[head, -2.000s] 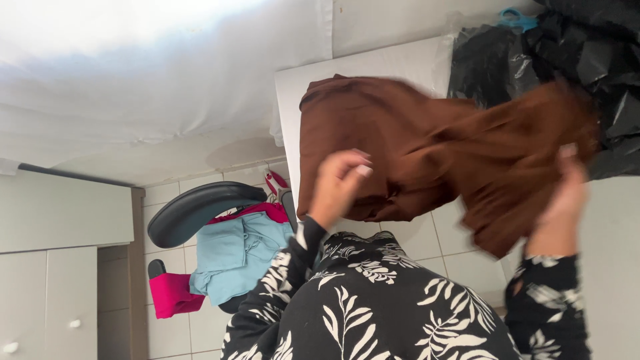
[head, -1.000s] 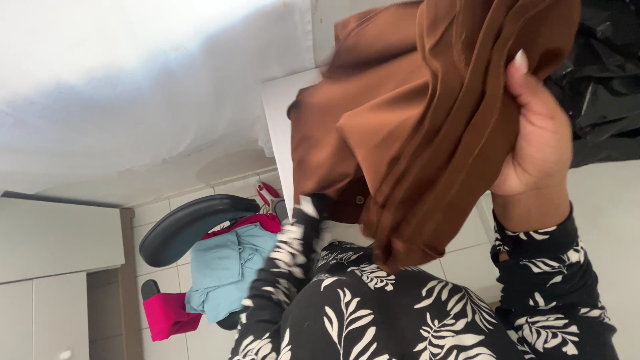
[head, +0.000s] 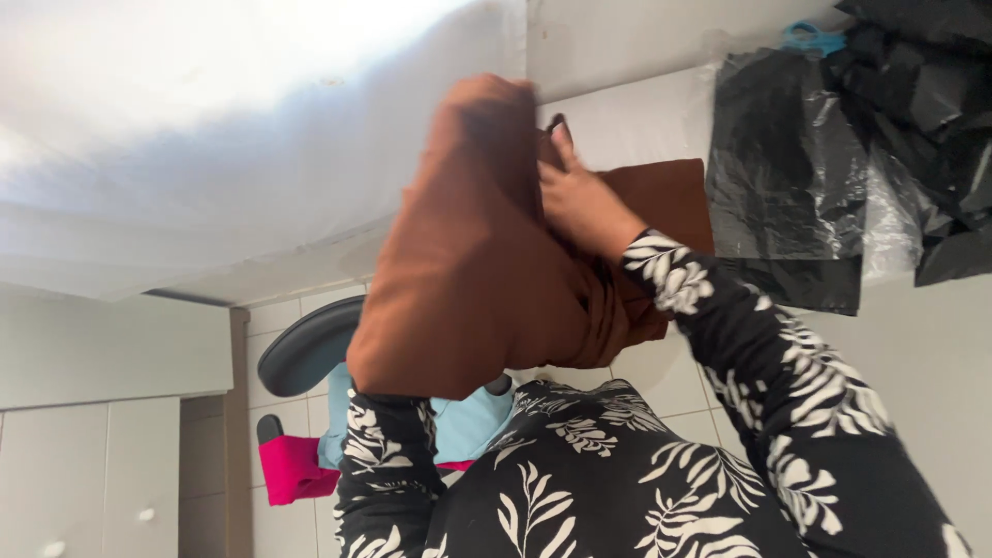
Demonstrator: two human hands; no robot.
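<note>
A brown cloth garment [head: 465, 263] hangs raised and bunched in front of my body, slightly blurred by motion. Its far right part lies flat on a white surface beside black plastic bags. My right hand [head: 585, 201] is at the garment's upper middle, pressed against a fold with the thumb raised; whether it grips the cloth cannot be made out. My left hand is hidden behind or inside the raised left part of the garment; only the patterned black-and-white sleeve [head: 391, 465] shows below it.
Black plastic bags [head: 783, 155] lie at the upper right, with a light blue handle [head: 812, 39] on top. At the lower left stands a black chair [head: 310, 345] with light blue cloth [head: 473, 426] and a magenta cloth [head: 294, 469]. A white cabinet [head: 77, 465] is at far left.
The garment's near part has moved left and up over my left arm. My right hand has moved left from the garment's right side to its middle.
</note>
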